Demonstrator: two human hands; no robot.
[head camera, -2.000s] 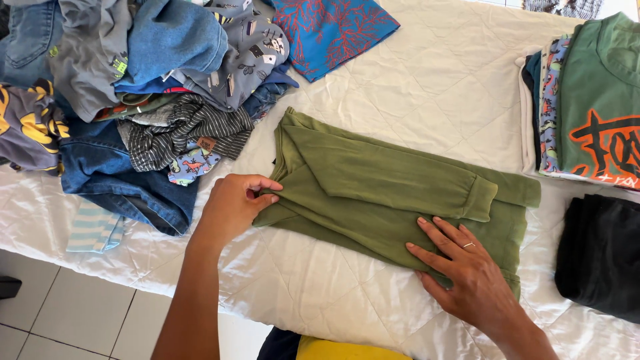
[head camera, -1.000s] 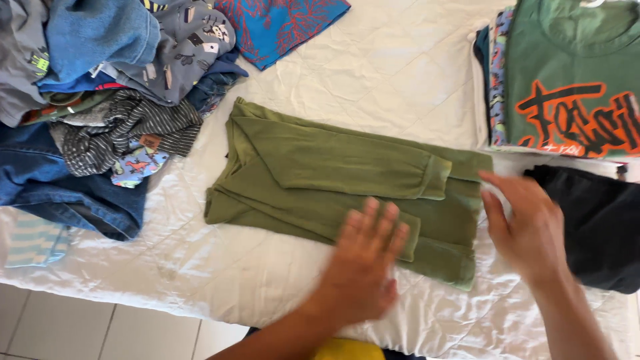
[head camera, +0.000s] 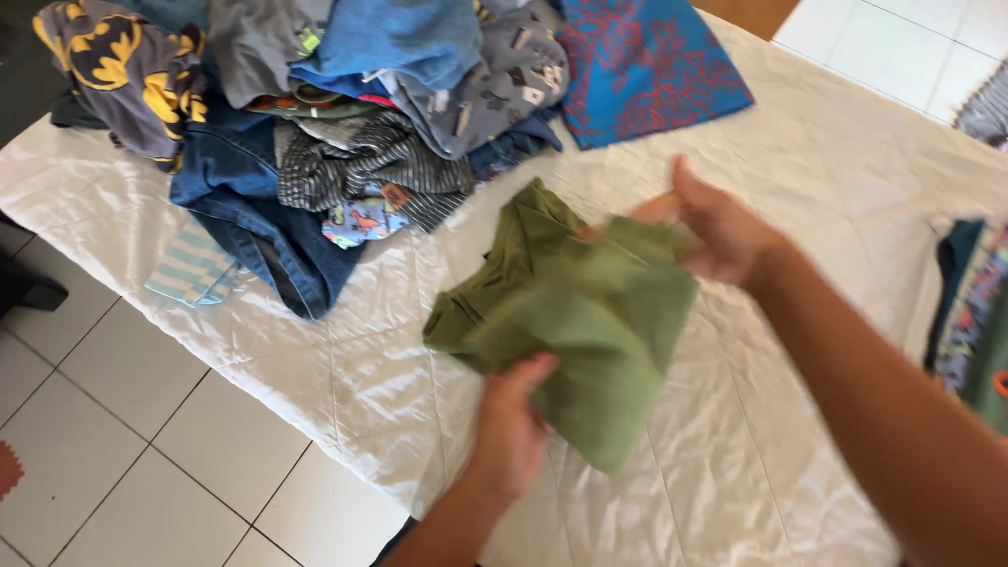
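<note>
An olive green long-sleeved shirt (head camera: 606, 339) lies on the white quilted cover, its lower part doubled over toward the collar end. My left hand (head camera: 516, 421) grips the shirt's near edge, with the thumb on top of the cloth. At the far right edge of the shirt, my right hand (head camera: 705, 228) holds the fabric, partly blurred. The collar end points to the left, close to the heap of clothes. Part of the fingers of both hands is hidden by the cloth.
A heap of clothes with jeans (head camera: 260, 213) and a striped grey garment (head camera: 378, 165) fills the upper left. Blue cloth with a red print (head camera: 646, 71) lies beside it. Folded clothes (head camera: 972, 315) stand at the right edge. The white quilted cover (head camera: 378, 394) ends above a tiled floor (head camera: 181, 441).
The shirt lay flat and long before; now its lower part is folded over toward the collar. Both hands have taken hold of it. The view has swung to the left.
</note>
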